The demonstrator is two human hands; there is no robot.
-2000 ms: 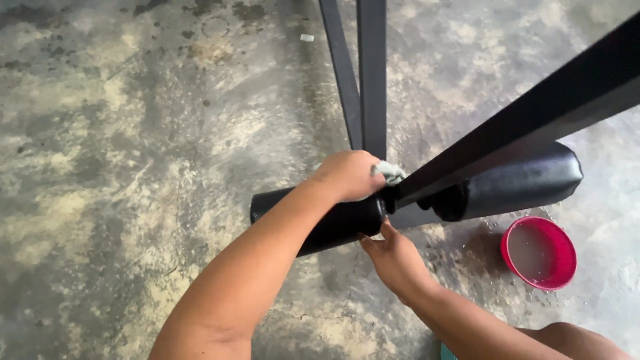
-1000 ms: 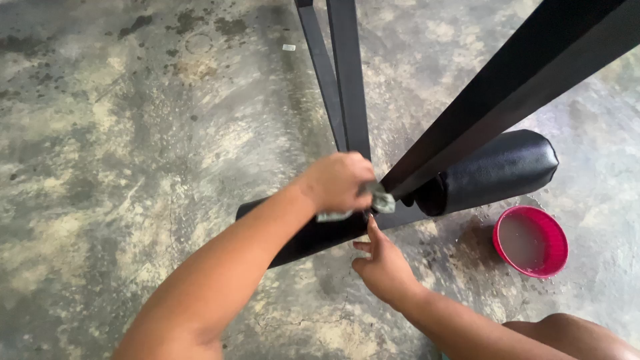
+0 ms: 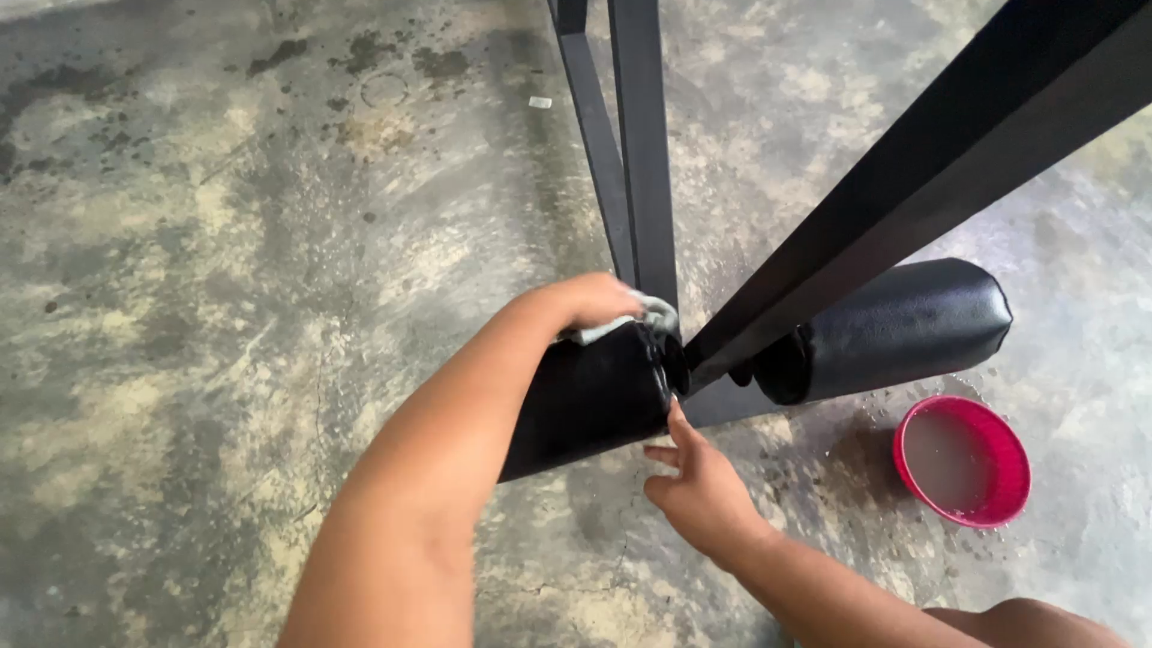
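My left hand [image 3: 598, 301] presses a light grey wet cloth [image 3: 661, 313] on the top of a black padded roller [image 3: 585, 396], near its inner end; the fingers are partly hidden. Below, my right hand [image 3: 706, 486] touches the inner rim of that roller with its index fingertip, the other fingers apart and holding nothing. The roller sits beside the foot of a slanting black metal post [image 3: 864, 207]. On the post's other side a second black padded roller [image 3: 909, 328] lies on the same line.
A pink plastic bowl [image 3: 963, 522] of cloudy water stands on the wet concrete floor [image 3: 225, 360], right of my right hand. Black metal uprights [image 3: 643, 153] rise behind the rollers. A small pale scrap [image 3: 540, 103] lies on the floor. My bare knee shows at bottom right.
The cloth in my left hand has moved over the roller's inner end and now lies along its upper far side. My right hand stays at the roller's lower inner rim.
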